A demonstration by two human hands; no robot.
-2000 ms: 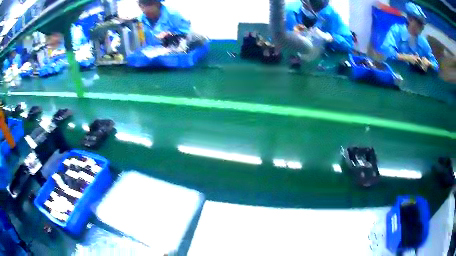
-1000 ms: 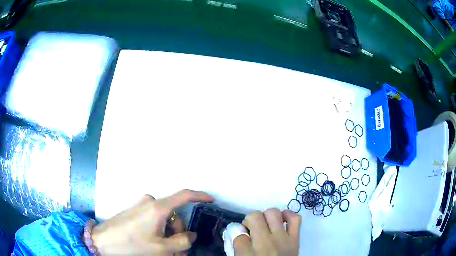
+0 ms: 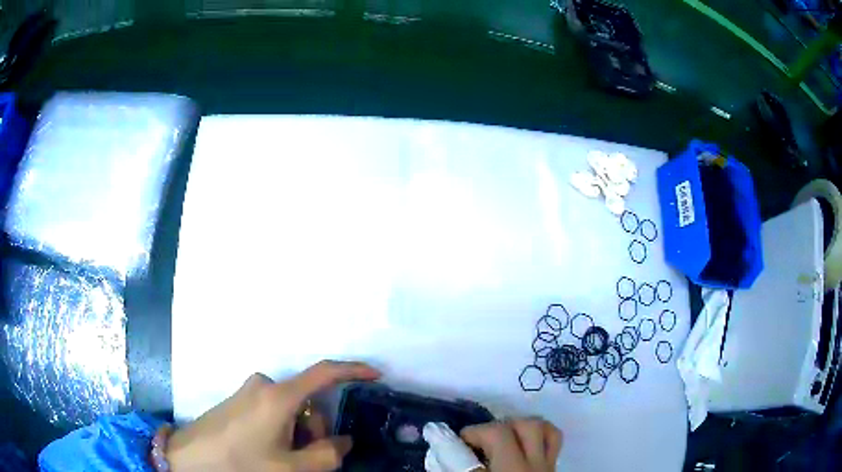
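Note:
A black housing [image 3: 388, 422] lies on the white mat [image 3: 369, 249] at the lower middle, cut off by the bottom edge. My left hand [image 3: 268, 424] holds its left side, with thumb and forefinger spread around the corner. My right hand [image 3: 522, 444] is over its right part, with a white finger cot [image 3: 450, 449] on a fingertip that points into the housing. Whether my right fingers hold a ring is too small to tell. Thin black sealing rings [image 3: 561, 359] lie in a tangled pile and as loose singles on the mat's right side.
A heap of white crumpled pieces [image 3: 609, 175] lies at the mat's upper right. Beyond are a blue bin [image 3: 683, 221] of black rings, a crumpled wipe [image 3: 706, 346], a white box [image 3: 775, 313] and a tape roll [image 3: 822, 207]. Wrapped stacks [image 3: 92, 175] lie left. Another housing [image 3: 609, 46] sits on the green belt.
The view has tilted from the belt and people down to the mat, and both hands have come into view. Since one second ago, my right hand has moved slightly right over the housing.

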